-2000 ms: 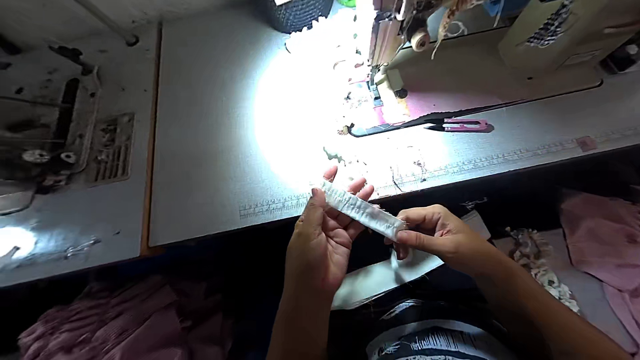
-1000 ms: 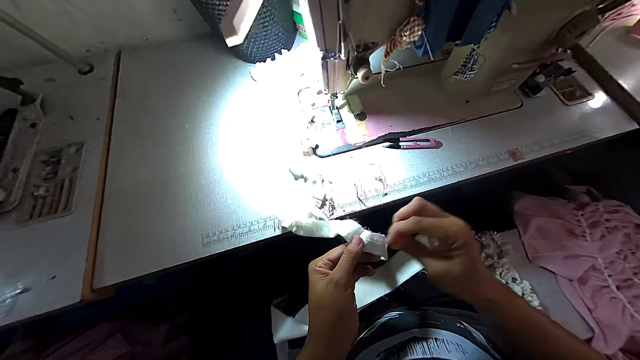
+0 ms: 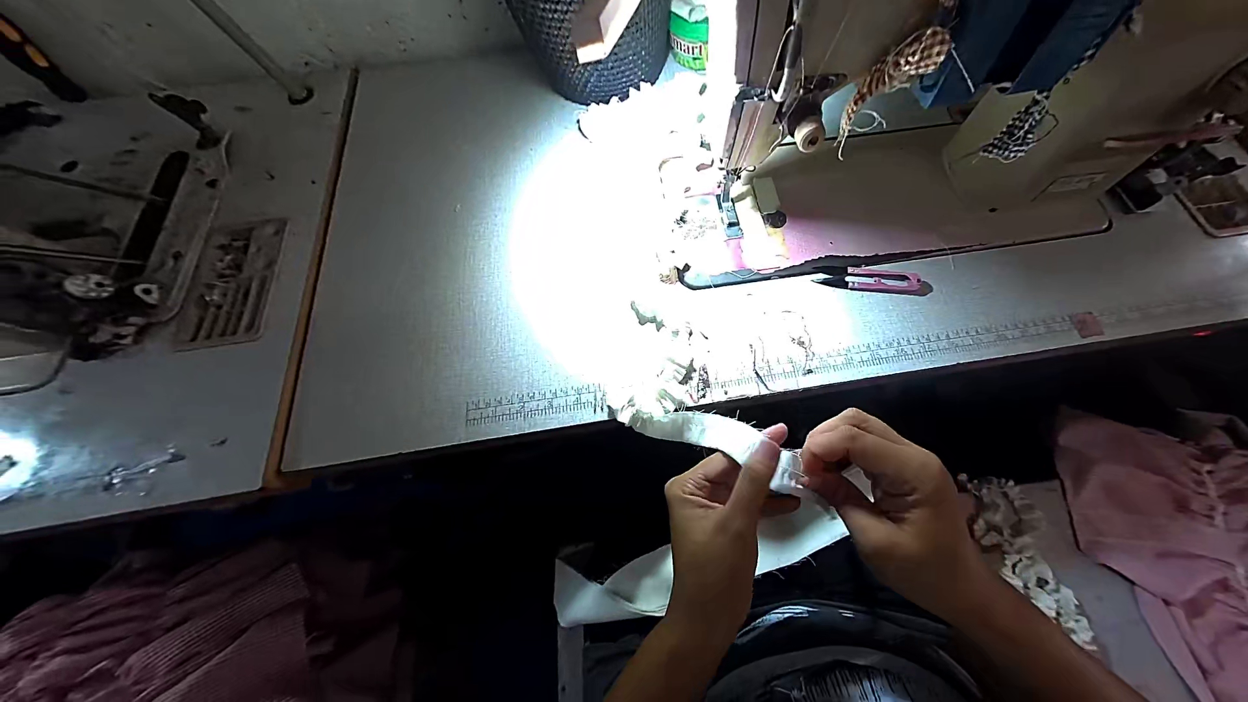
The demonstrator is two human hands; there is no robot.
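Observation:
A narrow white fabric strip (image 3: 697, 427) with frayed edges runs from the table's front edge down to my hands. My left hand (image 3: 726, 507) pinches it near its folded end, thumb on top. At that end, the fingertips of my right hand (image 3: 877, 483) are closed on the strip's edge or its threads; which one is hard to tell. More white fabric (image 3: 634, 585) hangs below, over the lap. Gathered pale cloth (image 3: 653, 395) lies at the table edge, partly washed out by the lamp glare.
Behind stands a sewing machine (image 3: 1024, 166), its presser foot (image 3: 729, 210) in bright light. Pink thread snips (image 3: 882, 282) lie on the table (image 3: 419, 244). A dark woven basket (image 3: 595, 58) is at the back, another machine (image 3: 88, 283) at left, and pink gathered fabric (image 3: 1160, 507) at lower right.
Two seconds ago the strip lay across my open left palm; now its end is pinched between both hands and its far part reaches the table edge. The view has shifted.

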